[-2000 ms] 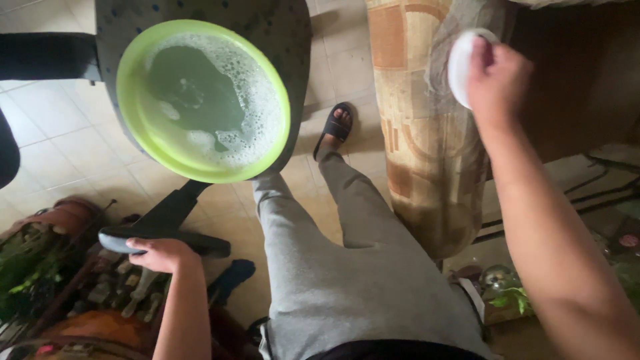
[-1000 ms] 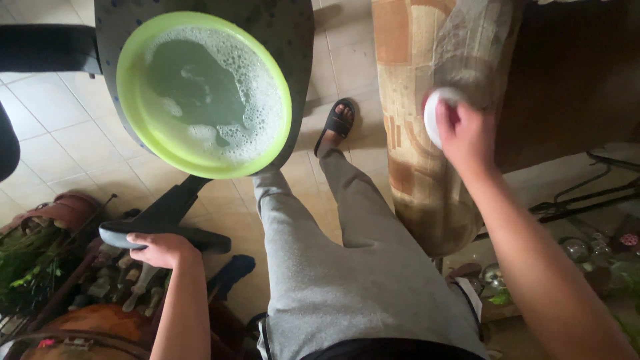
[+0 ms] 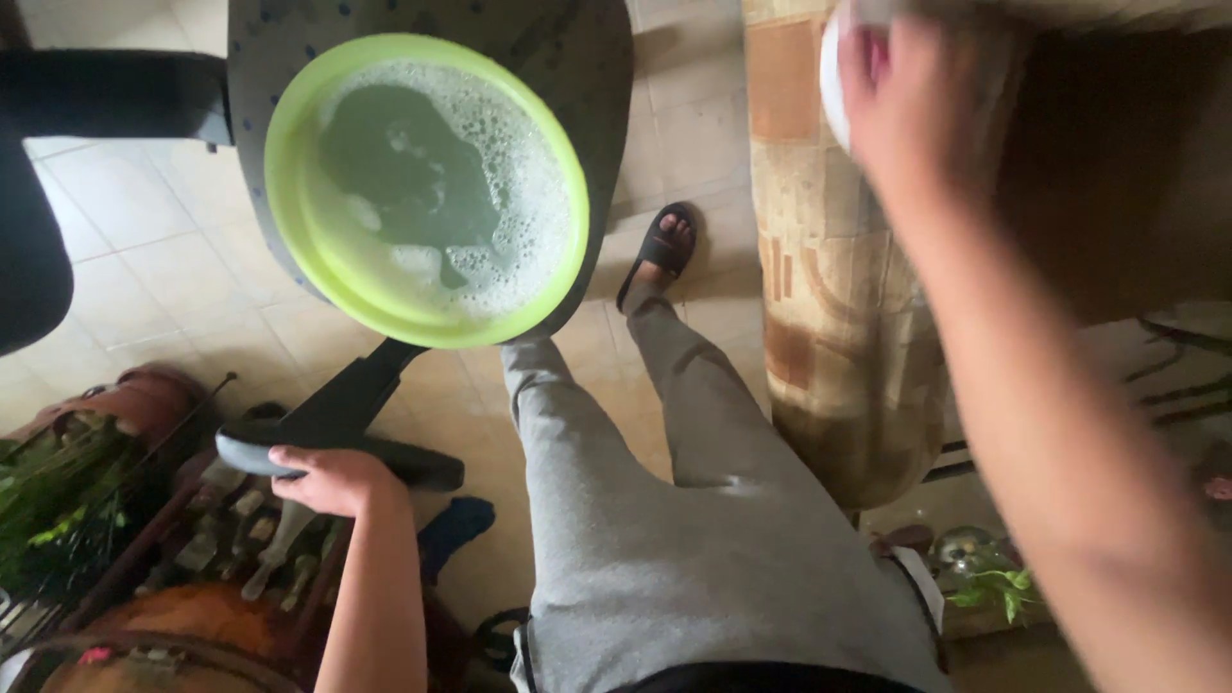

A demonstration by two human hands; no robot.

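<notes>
My right hand (image 3: 905,96), blurred, grips a white round-edged scrubbing tool (image 3: 835,82) against the patterned upholstery of a sofa arm (image 3: 818,250) at the upper right. A darker, wet-looking patch shows on the fabric there. My left hand (image 3: 332,479) holds the grey armrest (image 3: 255,452) of an office chair at the lower left. On the chair's dark dotted seat (image 3: 602,58) sits a lime-green basin (image 3: 289,226) of cloudy water with white suds along its right side.
Tiled floor (image 3: 135,212) lies beneath, with my sandalled foot (image 3: 669,241) between chair and sofa. A second armrest (image 3: 115,91) juts in at the upper left. Potted plants (image 3: 58,500) and a rack of bottles crowd the lower left; a leafy sprig (image 3: 996,592) and glassware are at the lower right.
My right hand came down along the sofa arm between the two earlier frames, and has since moved back up with the white tool. The left hand has stayed on the armrest.
</notes>
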